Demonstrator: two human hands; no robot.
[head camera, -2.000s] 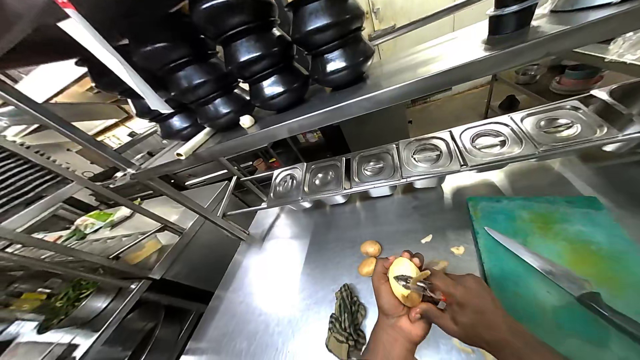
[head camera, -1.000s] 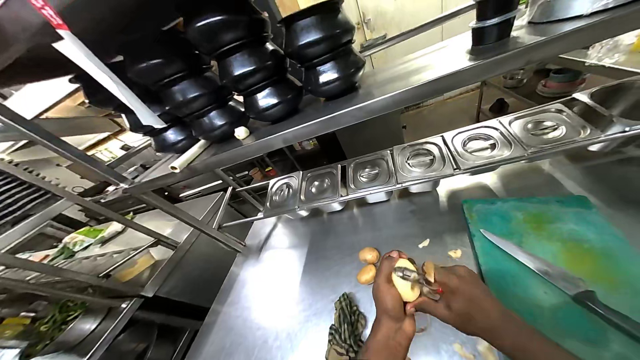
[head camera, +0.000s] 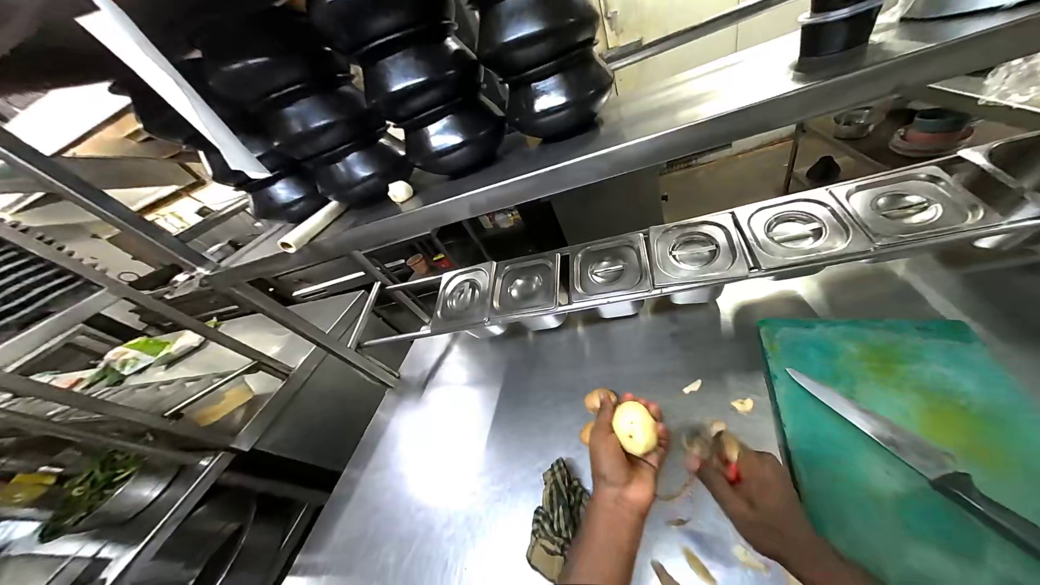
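Observation:
A mostly peeled, pale yellow potato (head camera: 634, 428) rests in my left hand (head camera: 621, 463), with the fingers curled around it. Just to its right, my right hand (head camera: 751, 496) grips a peeler (head camera: 705, 445) with a red part on its handle; the tool's head is blurred, apart from the potato. Two unpeeled potatoes (head camera: 599, 399) lie on the steel table right behind my left hand, partly covered by it. Scraps of peel (head camera: 697, 564) are scattered below and behind my right hand.
A green cutting board (head camera: 877, 349) with a black-handled kitchen knife (head camera: 881, 431) on it lies at the right. A striped cloth (head camera: 559, 520) is beside my left forearm. Lidded steel containers (head camera: 609, 268) line the table's back, under a steel shelf (head camera: 650, 158) bearing stacked black pots (head camera: 455, 134).
My right hand with the peeler has moved away from the potato to the right. The potato in my left hand now shows a wider peeled face.

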